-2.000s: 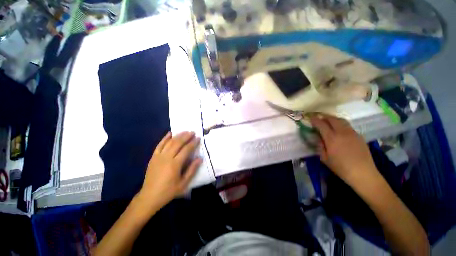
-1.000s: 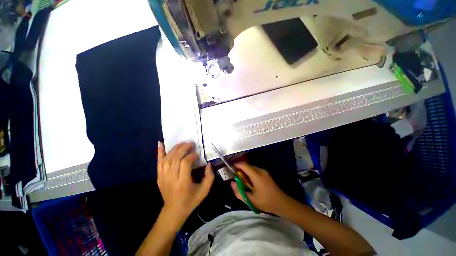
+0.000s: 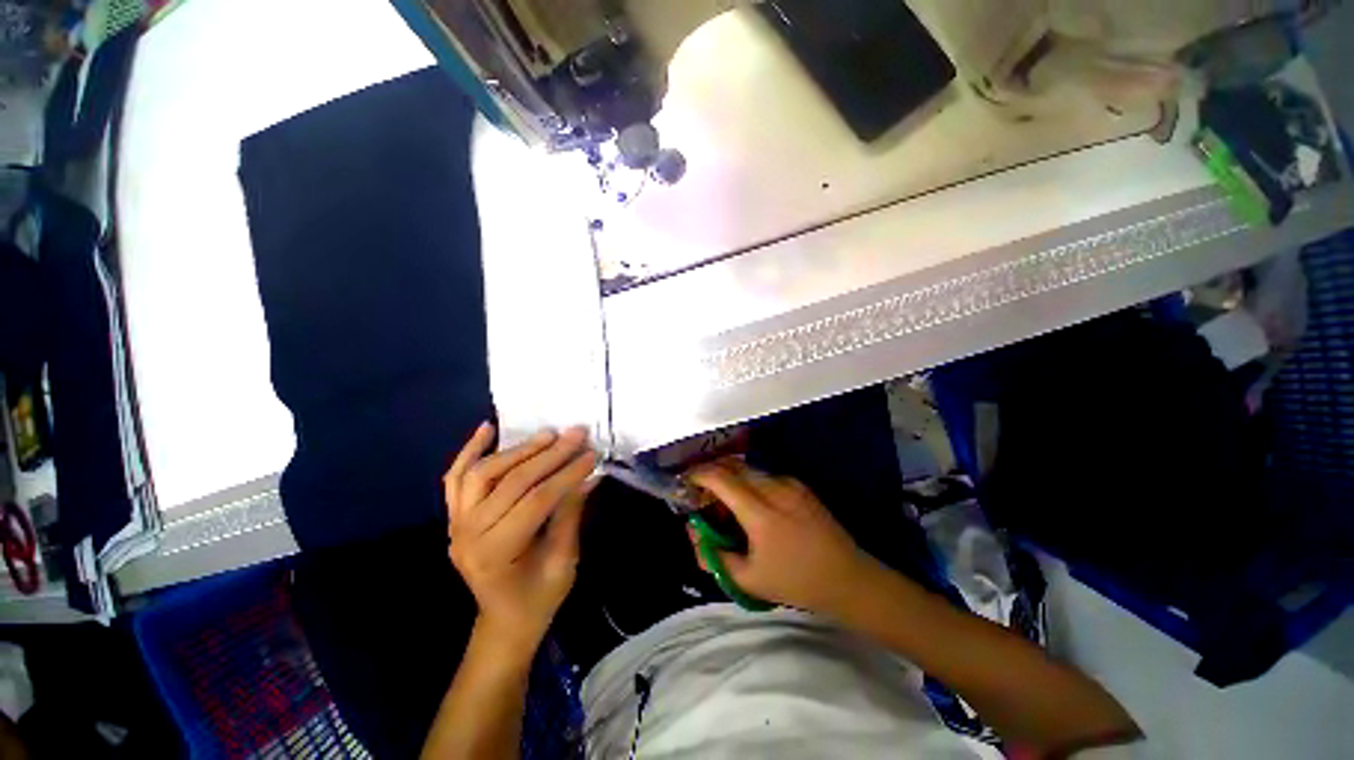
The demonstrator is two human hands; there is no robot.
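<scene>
A navy fabric panel (image 3: pixel 379 297) lies on the white table and hangs over its front edge. A white fabric panel (image 3: pixel 544 312) lies along its right side. My left hand (image 3: pixel 517 520) rests on the lower end of the white panel, fingers apart, thumb near its corner. My right hand (image 3: pixel 787 538) holds scissors (image 3: pixel 720 561) with a green handle. Their blades point left to the white panel's lower right corner, near my left fingertips. Whether the blades are cutting cloth is too blurred to tell.
The sewing machine's needle area (image 3: pixel 612 141) is lit above the white panel. A black flat square (image 3: pixel 861 63) lies on the bed. A green small tool (image 3: pixel 1235 178) is at the table's right end. Stacked cut pieces (image 3: pixel 77 371) hang at the left edge. Blue baskets (image 3: pixel 193 653) stand below.
The scissors have moved from above the table's right part down and left to the white panel's corner. My left hand has shifted slightly onto that panel's lower end. The view has moved closer to the table.
</scene>
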